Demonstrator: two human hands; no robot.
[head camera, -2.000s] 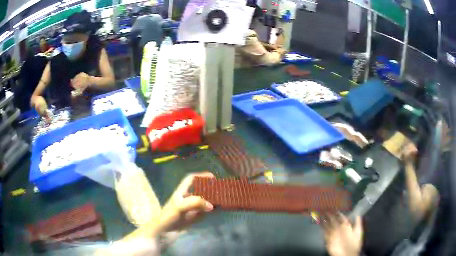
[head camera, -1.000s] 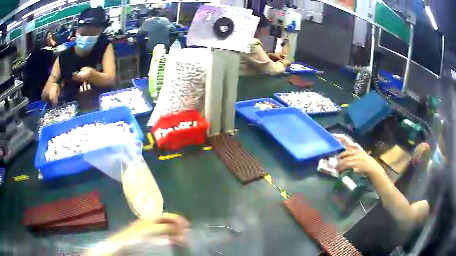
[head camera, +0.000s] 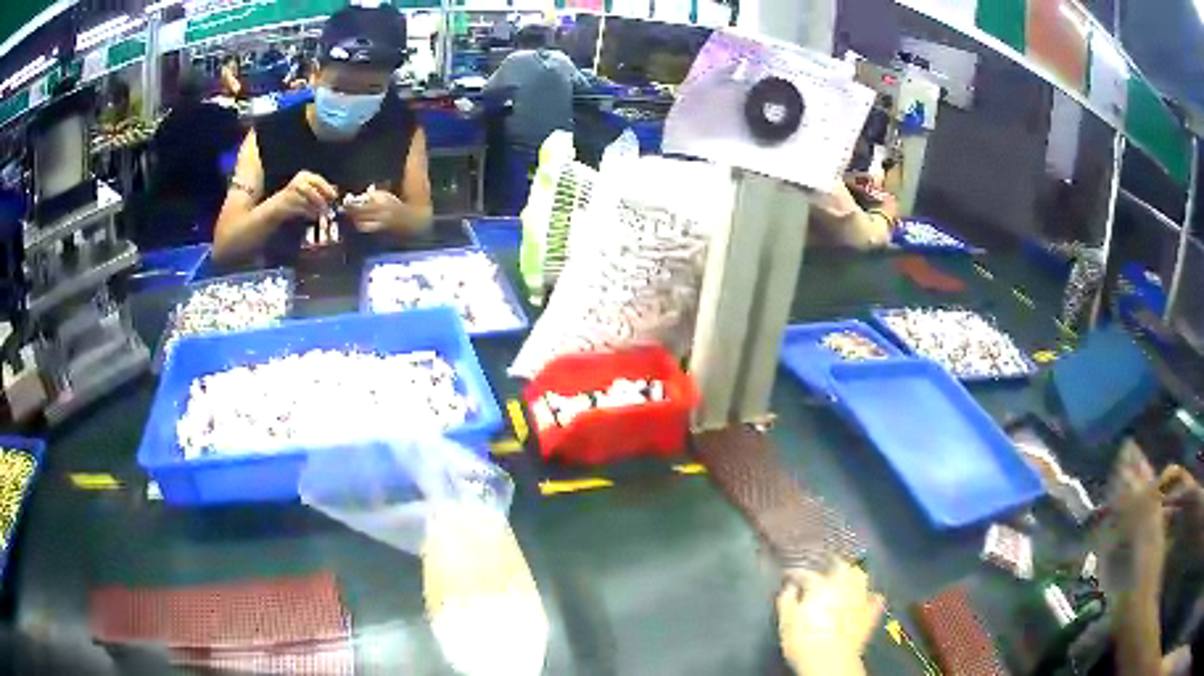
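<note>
A long red-brown perforated plate (head camera: 759, 482) lies flat on the table beyond the post. My right hand (head camera: 829, 614) is blurred, with its fingers at or over the near end of this plate; I cannot tell whether they grip it. Stacked red-brown plates (head camera: 218, 614) lie at the lower left. Another red-brown plate (head camera: 961, 634) lies at the lower right, cut off by the picture's edge. My left hand is not in view.
A clear bag (head camera: 482, 594) of pale parts stands in front of a deep blue bin (head camera: 317, 478). A red basket (head camera: 614, 429) and a silvery bag (head camera: 627, 264) stand by the post (head camera: 750, 304). A blue tray (head camera: 937, 442) lies right. A masked person sits opposite; another person's hands are at right.
The view has swung left. The plate my hands held first was then laid down at the right. My left hand has left the picture and my right hand has come to the middle plate.
</note>
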